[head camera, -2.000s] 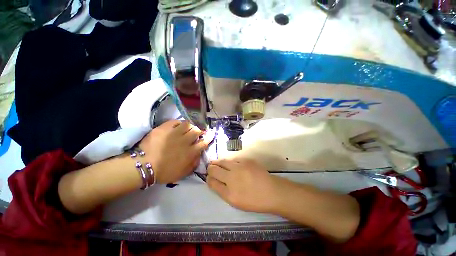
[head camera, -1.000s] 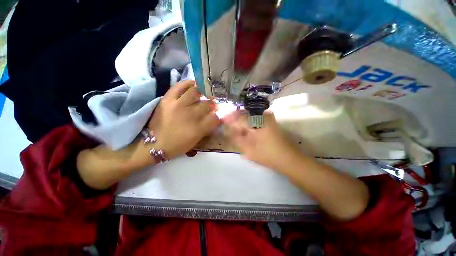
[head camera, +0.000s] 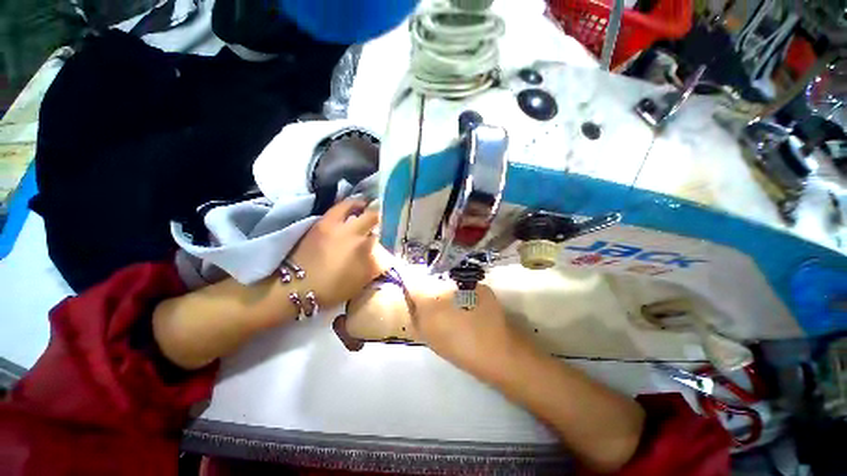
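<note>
The white lockstitch machine [head camera: 576, 149] with a blue stripe stands before me, with a bright glare at its needle. My left hand [head camera: 339, 256] lies on the light-grey and white fabric [head camera: 269, 237] just left of the needle, its fingertips at the glare. My right hand [head camera: 455, 321] is by the needle, its fingers close to the left hand, with a thin dark strip [head camera: 401, 284] between them. Glare and the hands hide the presser foot and what the right fingers hold. A large black garment part [head camera: 139, 158] is heaped at the left.
Red-handled scissors [head camera: 734, 409] lie at the right of the machine bed. A ruler strip [head camera: 371, 452] runs along the table's front edge. A red plastic basket [head camera: 631, 23] stands behind the machine. A blue object [head camera: 348, 14] shows at the top edge.
The camera view has shifted, showing more of the machine's top. Both hands stay by the needle. Compared with the oldest frame, the light-grey fabric is more bunched above my left wrist.
</note>
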